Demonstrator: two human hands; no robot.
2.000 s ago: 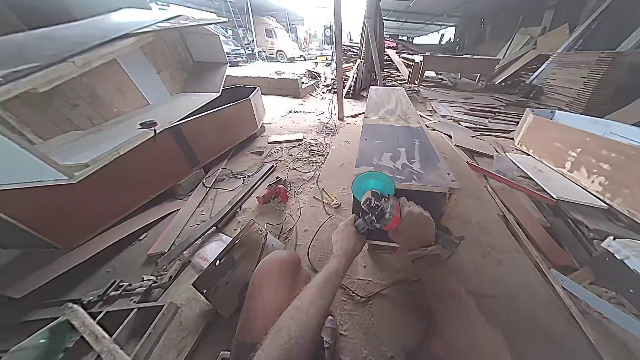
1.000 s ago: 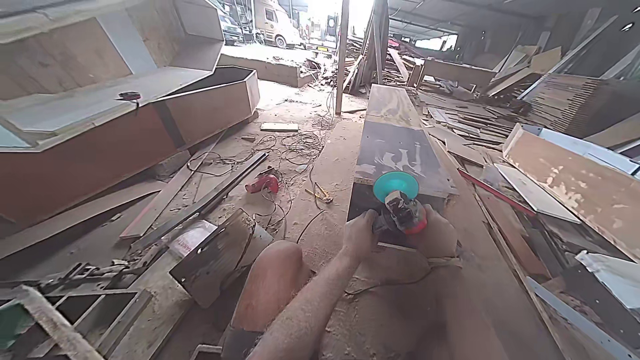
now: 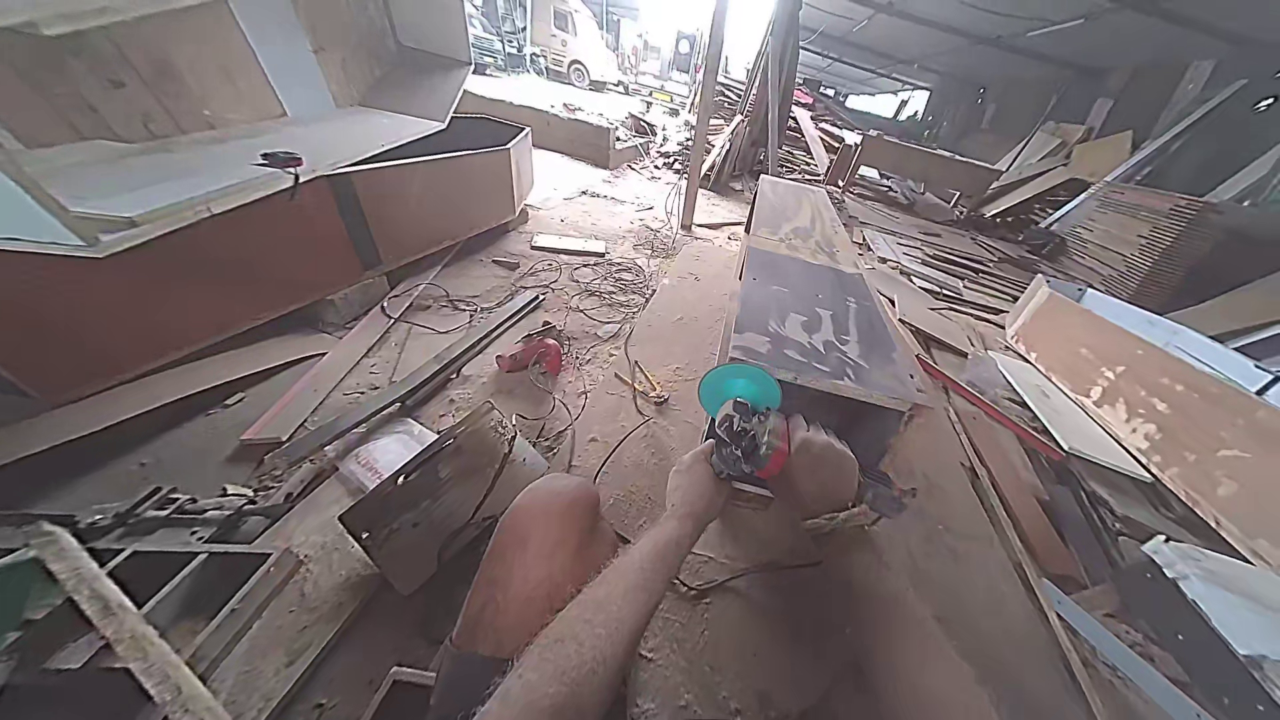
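Note:
An angle grinder [image 3: 750,440] with a teal disc [image 3: 739,390] and a red body is held in front of me, at the near end of a long wooden box [image 3: 805,320] whose dark top has pale sanded patches. My left hand [image 3: 697,483] grips its side handle, fingers closed. Around the red body wraps my right hand [image 3: 822,470], partly blurred. The disc is by the near left corner of the box top; whether it touches the wood cannot be told. Below the top, the box end is dark and partly hidden by the tool and my hands.
A red power tool [image 3: 532,356], yellow-handled pliers [image 3: 643,384] and tangled cable [image 3: 600,285] lie on the dusty floor. Left stands a large open wooden box [image 3: 440,200]. Boards and metal strips lie on both sides. A cord [image 3: 740,578] crosses near my legs.
The grinder has moved slightly right against the box since the earliest frame, with both hands still on it. The view has shifted slightly.

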